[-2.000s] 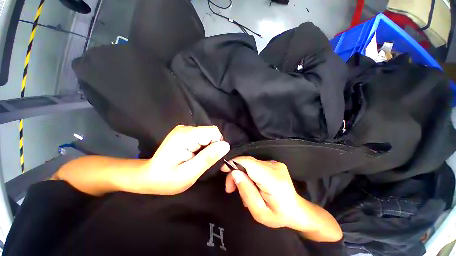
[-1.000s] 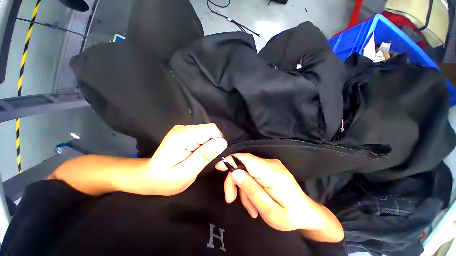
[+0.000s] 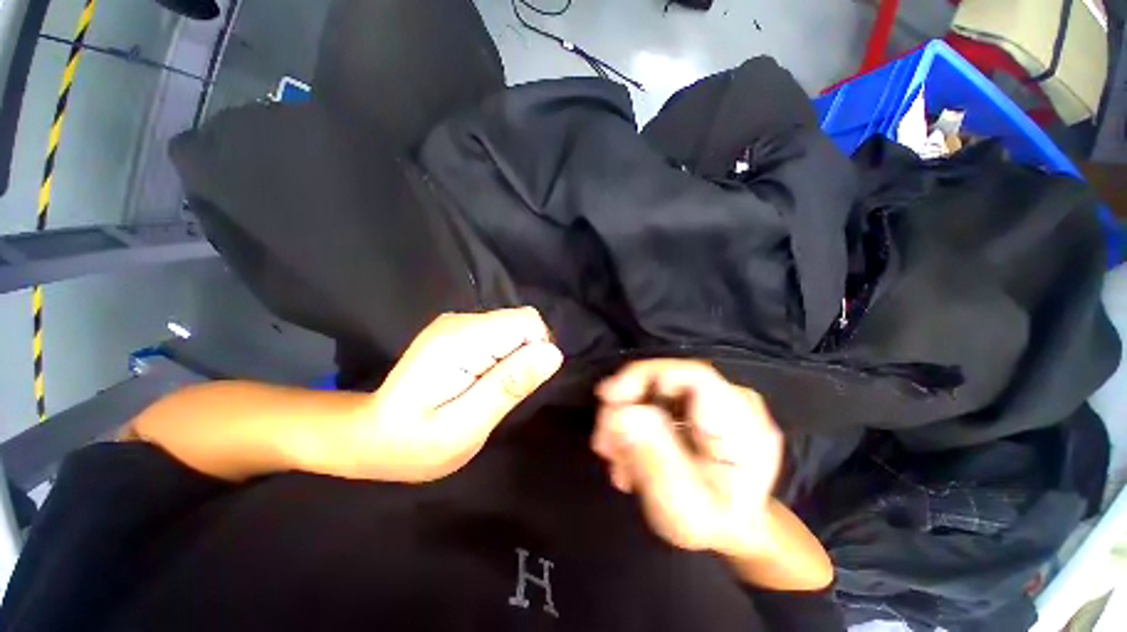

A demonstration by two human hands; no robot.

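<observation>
A large black garment lies over my lap, with a long folded seam edge running to the right with pale stitching. My left hand is closed with its fingertips pinched on the garment's edge at the centre. My right hand is just right of it, blurred, with the fingers curled and apart from my left hand. The small dark snips seen earlier in the right fingertips cannot be made out now; the fingers may hide them.
A blue crate with pale scraps stands at the upper right, partly under the garment. More dark garments lie at the lower right. A beige cushioned seat is at the top right. Grey metal framing is at the left, and a cable lies on the floor.
My right hand has moved right, away from my left fingertips, and its fingers have curled so the snips no longer show. My left hand has hardly moved.
</observation>
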